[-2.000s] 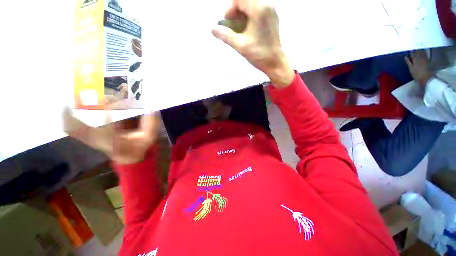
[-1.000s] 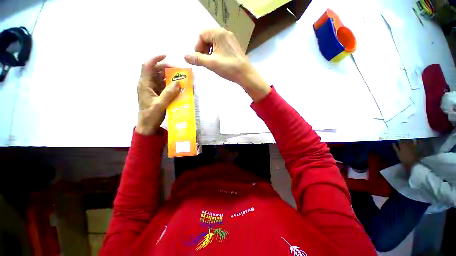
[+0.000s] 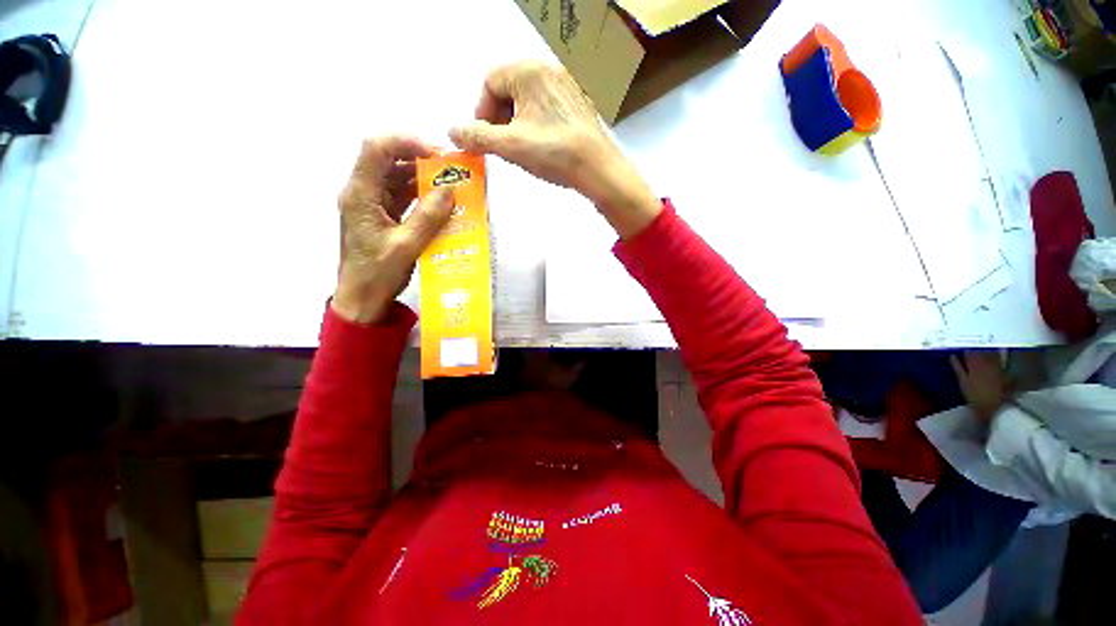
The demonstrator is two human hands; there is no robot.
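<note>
An orange retail box [image 3: 458,269] stands out with its narrow orange side up, its near end over the table's front edge. My left hand [image 3: 389,226] grips its far left part, the thumb on the orange face near the logo. My right hand [image 3: 539,132] is at the box's far end, thumb and index finger pinched together at its top edge. Whether a small piece is between those fingertips cannot be told.
An open brown carton [image 3: 602,51] is at the back centre. A blue and orange tape dispenser [image 3: 831,92] stands right of it on the white table [image 3: 184,245]. A black looped strap [image 3: 34,86] lies far left. A seated person's sleeve [image 3: 1040,446] shows at right.
The orange box has come from the left to in front of me and is gripped by my left hand. My right hand has closed in on its far end. The view has shifted.
</note>
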